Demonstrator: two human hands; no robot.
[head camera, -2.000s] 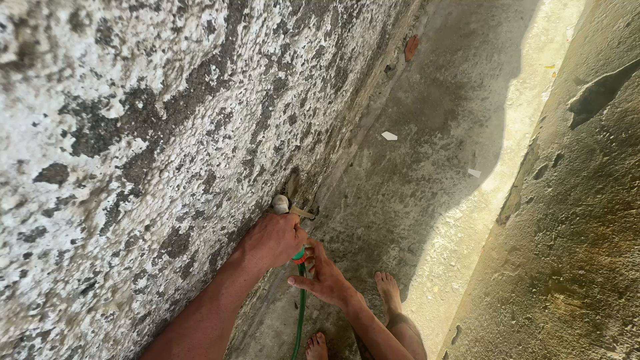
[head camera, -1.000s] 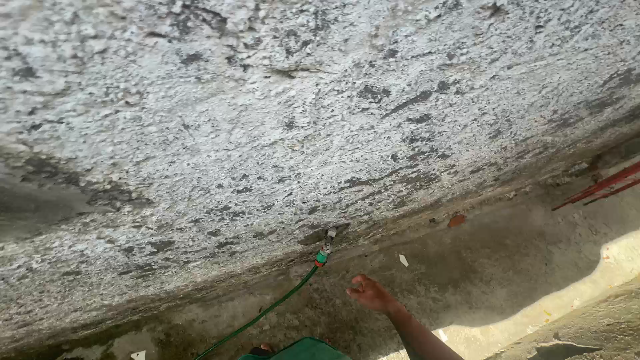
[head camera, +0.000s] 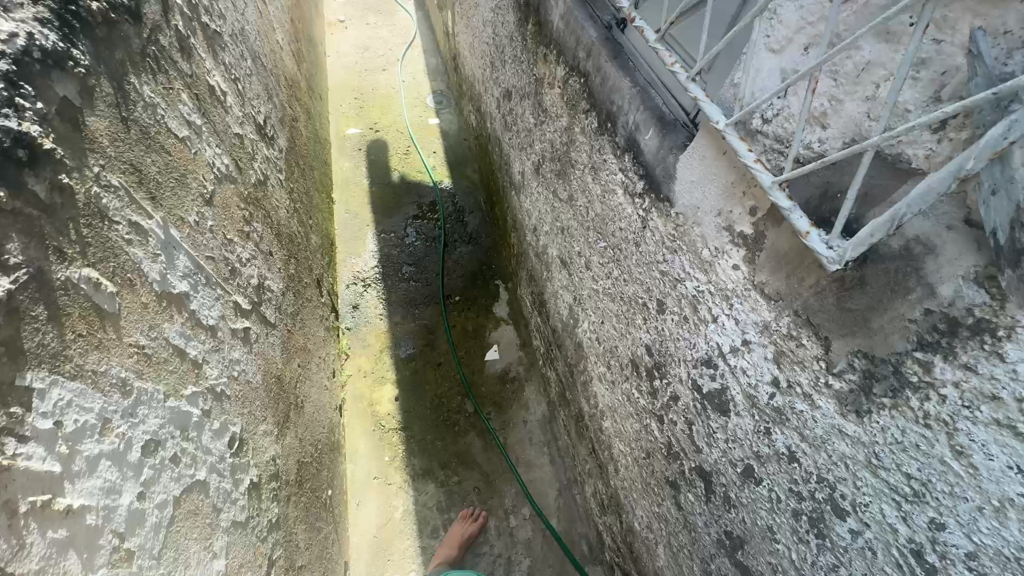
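Neither my left hand nor my right hand shows in the head view now, so what they hold or touch is hidden. A green garden hose (head camera: 446, 312) lies along the narrow concrete floor, running from the bottom edge, right of my bare foot (head camera: 462, 534), up to the top of the view with gentle bends. The hose's ends are out of sight. A bit of green cloth (head camera: 462, 573) shows at the bottom edge by the foot.
Rough, peeling walls stand close on the left (head camera: 184, 320) and right (head camera: 640, 360). A rusty white metal grille (head camera: 808, 232) juts out at upper right. On the floor are a round drain cover (head camera: 439, 100), a dark wet patch (head camera: 424, 232) and a white scrap (head camera: 492, 353).
The view has swung far round along the passage. Both hands were at the tap and hose connector two seconds ago; one hand was apart from it a second ago. Both are now out of view.
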